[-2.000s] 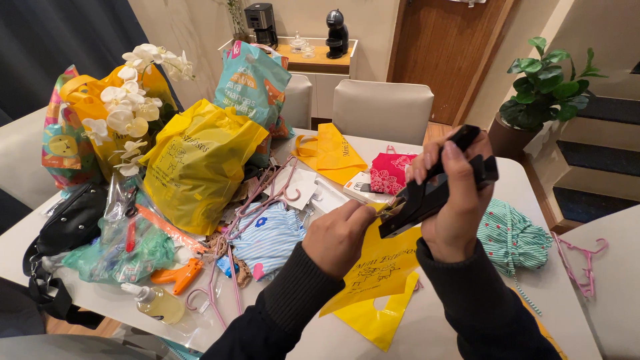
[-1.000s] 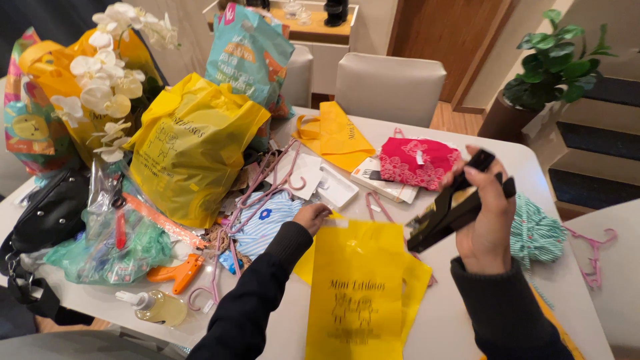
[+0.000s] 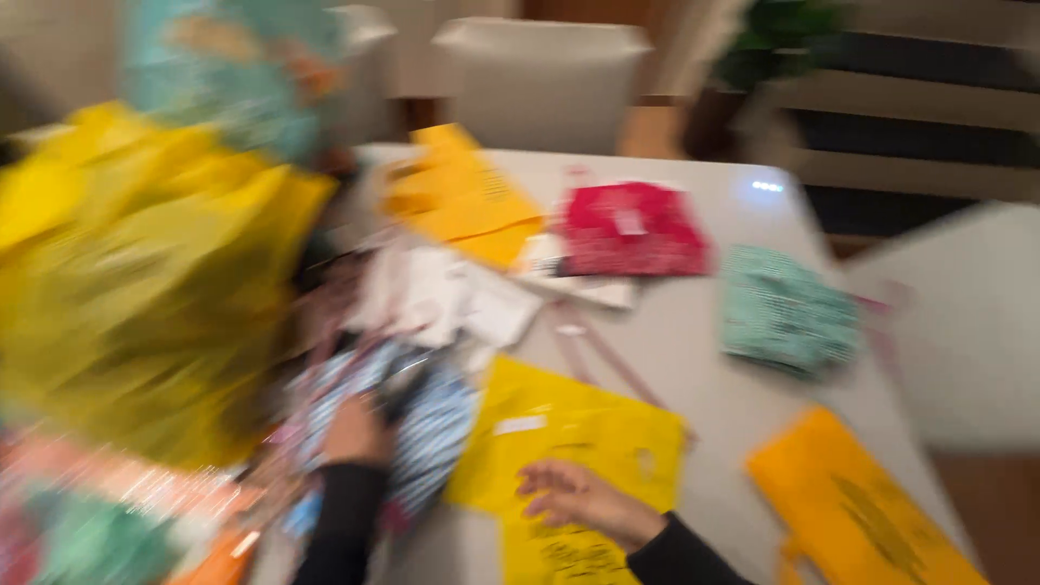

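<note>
My left hand [image 3: 357, 431] is over the blue-and-white striped cloth [image 3: 435, 431], touching or holding a dark object [image 3: 402, 382] that is too blurred to name. My right hand [image 3: 581, 500], fingers apart and holding nothing, hovers over printed yellow plastic bags [image 3: 601, 431] lying flat on the table. A white tag or sticker [image 3: 520, 424] shows on the upper yellow bag. Pink hangers [image 3: 609, 353] lie just beyond it. Behind them sits a folded red patterned garment [image 3: 634, 227] on a white flat item, and a green patterned garment [image 3: 784, 313] lies to the right.
A full yellow bag [image 3: 146, 301] and a teal bag [image 3: 236, 73] stand at the left. Orange-yellow bags lie at the back [image 3: 467, 195] and right [image 3: 861, 504]. An orange tool [image 3: 219, 561] and green plastic [image 3: 101, 532] are lower left. Chairs [image 3: 540, 81] border the table [image 3: 691, 349].
The black tool that was in my right hand is no longer there. My left hand has moved left from the yellow bag's edge onto the striped cloth. The view has shifted and blurred.
</note>
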